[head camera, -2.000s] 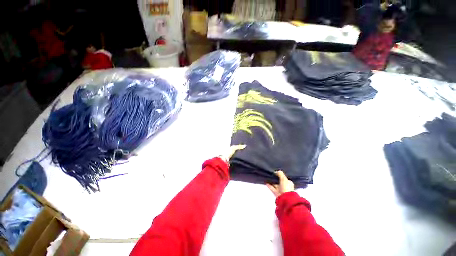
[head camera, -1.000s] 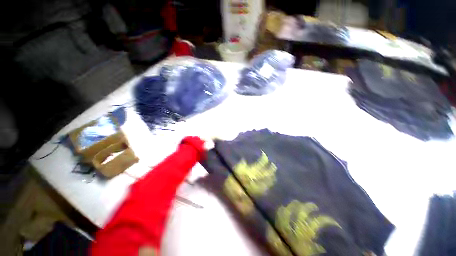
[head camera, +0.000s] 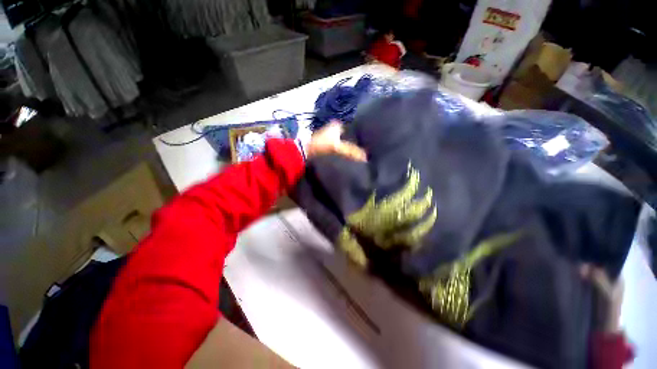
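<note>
A dark cloth stack of garment panels (head camera: 461, 187) with yellow wing-like prints is held up over the white table, sagging and blurred by motion. My left hand (head camera: 335, 143) grips its upper left edge. My right hand (head camera: 605, 292) is at its lower right edge; the fingers are blurred and partly against the cloth. The cloth hides part of the table and the bags behind it.
An open carton (head camera: 248, 144) with white-blue slips lies beyond my left forearm. Navy cords (head camera: 337, 104) and a bagged blue bundle (head camera: 555, 137) lie behind the cloth. The table's left edge (head camera: 171, 169) shows, with grey bins and a large brown carton (head camera: 122, 209) beyond.
The view has turned left. The dark printed cloth, earlier flat on the table, is now raised and bent, nearer the cords and carton. My right hand has come into view at its right side.
</note>
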